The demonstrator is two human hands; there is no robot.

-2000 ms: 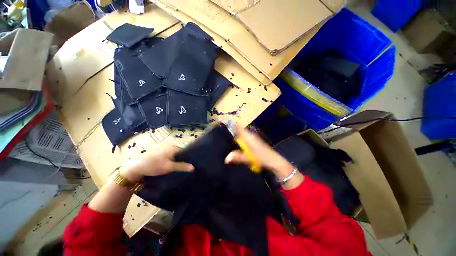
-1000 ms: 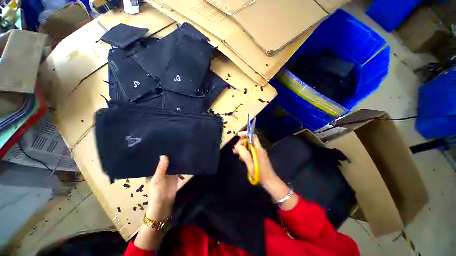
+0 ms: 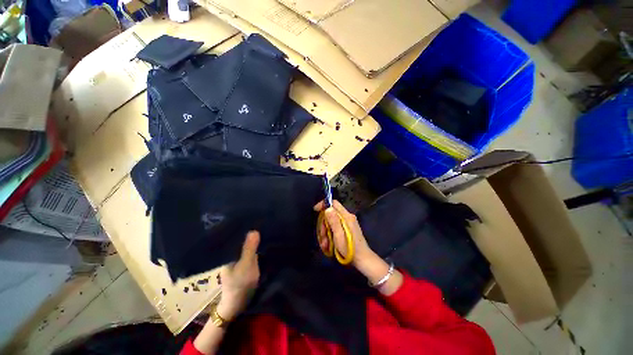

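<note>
My left hand (image 3: 241,277) holds a stack of black fabric pieces (image 3: 208,239) by its near edge, thumb on top; a small white logo shows on the top piece. My right hand (image 3: 345,236) holds scissors (image 3: 336,243) with yellow-orange loops, silver blades pointing up beside the right edge of the stack. Whether the blades touch the fabric I cannot tell. Behind the stack, a pile of black pieces with white logos (image 3: 239,87) lies on the cardboard-covered table (image 3: 90,152). Black cloth (image 3: 312,298) covers my lap.
A blue bin (image 3: 513,90) with a yellowish band and black pieces inside stands at the right. An open carton (image 3: 531,243) is beside it, with black fabric (image 3: 423,236) next to it. Dark trimmings lie on the table. More cardboard sheets (image 3: 382,41) lie at the back.
My left hand first had the fabric low near my lap, then lifted the stack over the table, and it is now tilted further right. The scissors have moved left to the stack's right edge.
</note>
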